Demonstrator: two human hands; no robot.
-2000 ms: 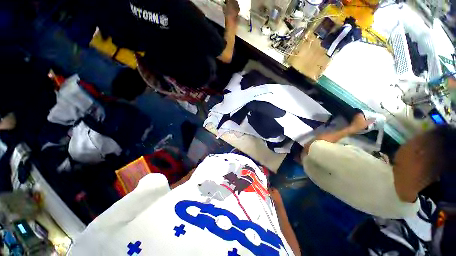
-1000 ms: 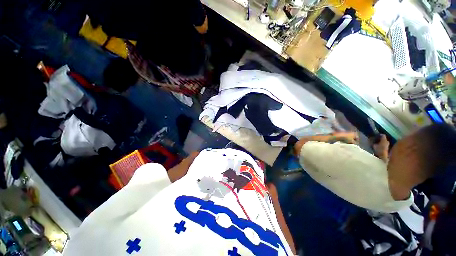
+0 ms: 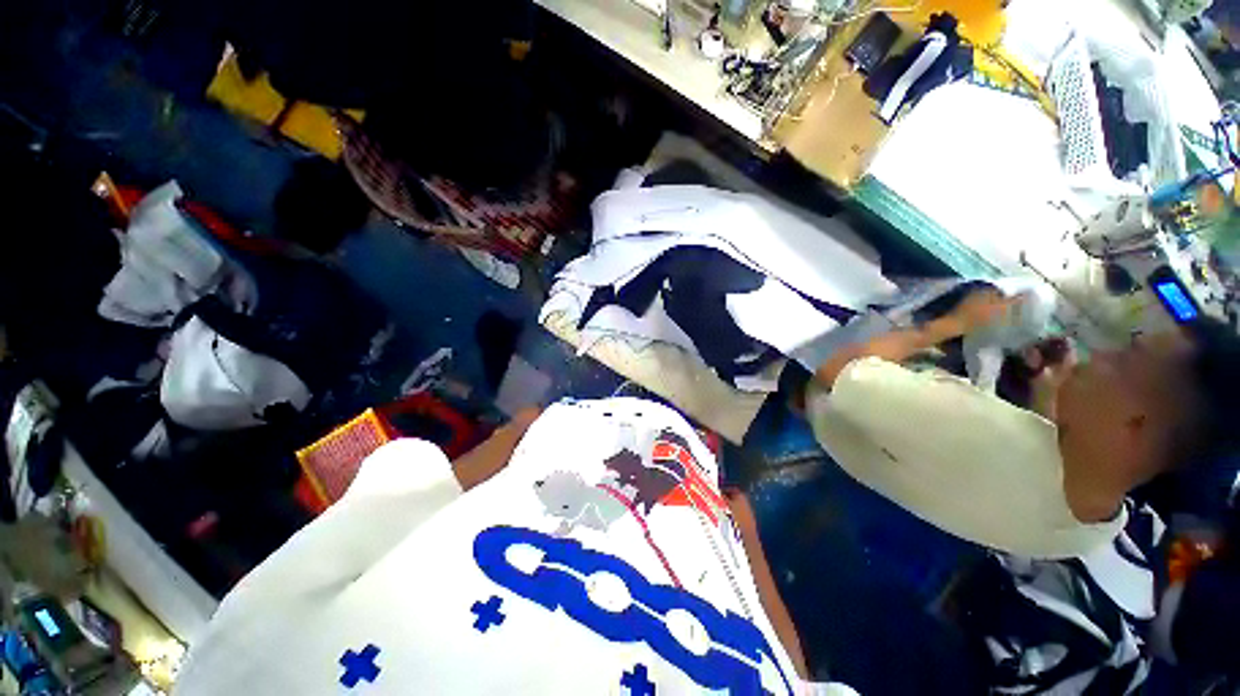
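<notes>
A pile of black-and-white panels point(image 3: 762, 306) lies in front of me on a low cream board point(image 3: 680, 388). Its top is mostly white cloth with a black shape across the middle. A seated person in a cream shirt point(image 3: 952, 456) at the right holds pale cloth point(image 3: 1013, 326) up at the sewing table. My forearms show in part beside my white shirt with blue print. Both my hands are hidden or out of the picture.
White and grey cloth point(image 3: 225, 374) lies heaped at the left. A red and orange mesh item point(image 3: 343, 460) stands by my left side. A green-edged sewing table point(image 3: 938, 224) runs along the upper right. More black-and-white cloth point(image 3: 1074, 612) is at lower right.
White cloth has come to cover more of the pile's top. The cream-shirted person's hands have moved up to the table with cloth. The person in black at the top has mostly left view.
</notes>
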